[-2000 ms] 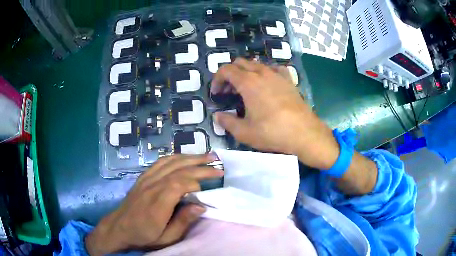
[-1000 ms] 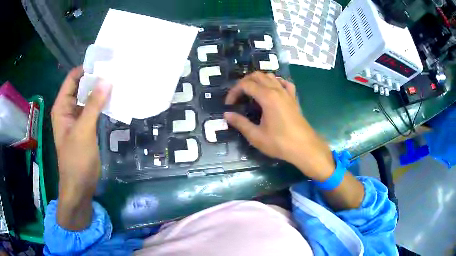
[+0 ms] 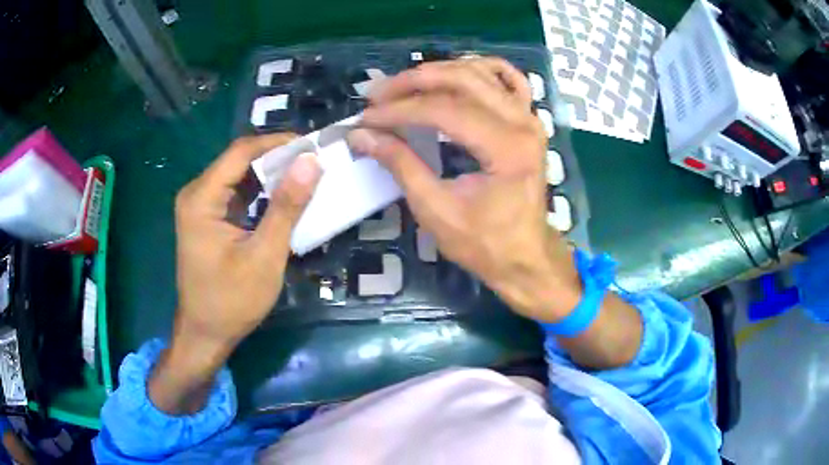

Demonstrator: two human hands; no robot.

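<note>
My left hand (image 3: 238, 227) holds a white release liner sheet (image 3: 341, 195) above the left and middle of the clear blister tray (image 3: 409, 315). Grey L-shaped pieces show along the sheet's upper edge near my left thumb. My right hand (image 3: 473, 163) is at the sheet's upper right edge, its thumb and fingertips closed on that edge. Whether an adhesive piece is between those fingertips cannot be told. Dark modules with pale L pads (image 3: 380, 274) sit in the tray's pockets, partly hidden by the sheet and both hands. A blue band is on my right wrist.
A spare adhesive sheet (image 3: 607, 68) lies right of the tray, beside a white power supply (image 3: 723, 100) with cables. A green bin (image 3: 104, 291) and a pink and white packet (image 3: 41, 191) are at left. A metal post (image 3: 145, 54) stands at the back left.
The sheet has come down and right, now folded or tilted, with my left hand. My right hand has moved up and left from the tray's modules to the sheet's edge.
</note>
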